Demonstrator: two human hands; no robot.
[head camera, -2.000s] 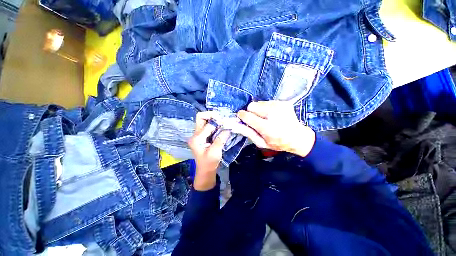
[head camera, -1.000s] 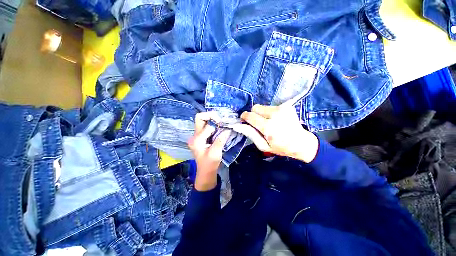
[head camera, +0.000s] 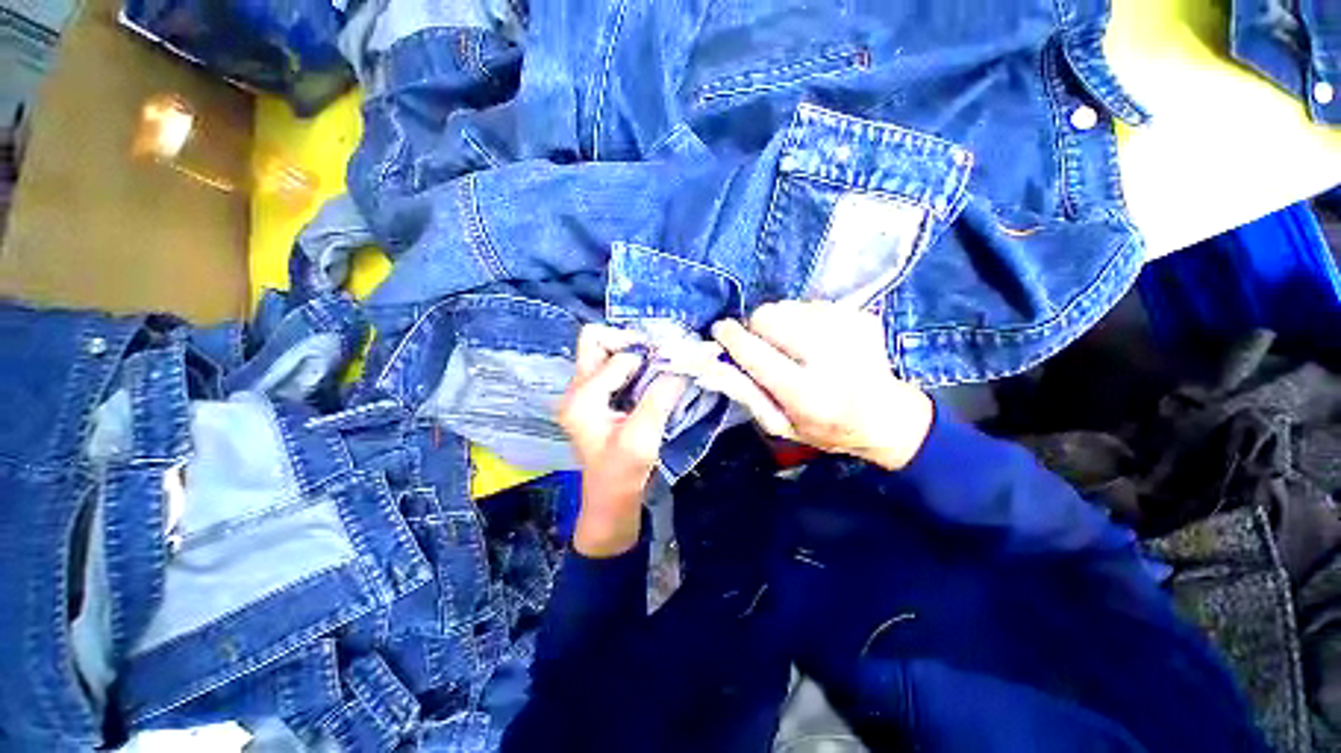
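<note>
A mid-blue denim jacket (head camera: 588, 213) lies spread in front of me, with a slanting stitched pocket at the top. One cuff (head camera: 674, 284) is folded back near my hands and its pale inside shows. My left hand (head camera: 608, 419) pinches the bunched pale inside of the sleeve end. My right hand (head camera: 824, 383) holds the same cloth from the right, its fingers close to the left ones. Whether a small tool sits in my right palm cannot be seen. Another stitched band (head camera: 875, 155) with a pale patch lies just above my right hand.
Heaped denim jackets (head camera: 250, 515) with pale insides lie at left. A brown board (head camera: 133, 191) and a dark blue package (head camera: 265, 44) are at upper left. The yellow table (head camera: 1213, 118) shows at upper right, above a blue crate (head camera: 1250, 287). Brown tweed garments (head camera: 1250, 574) lie at right.
My fingers have shifted slightly on the bunched cloth, and the right hand has tilted a little. The view has moved slightly. The jacket lies much as before.
</note>
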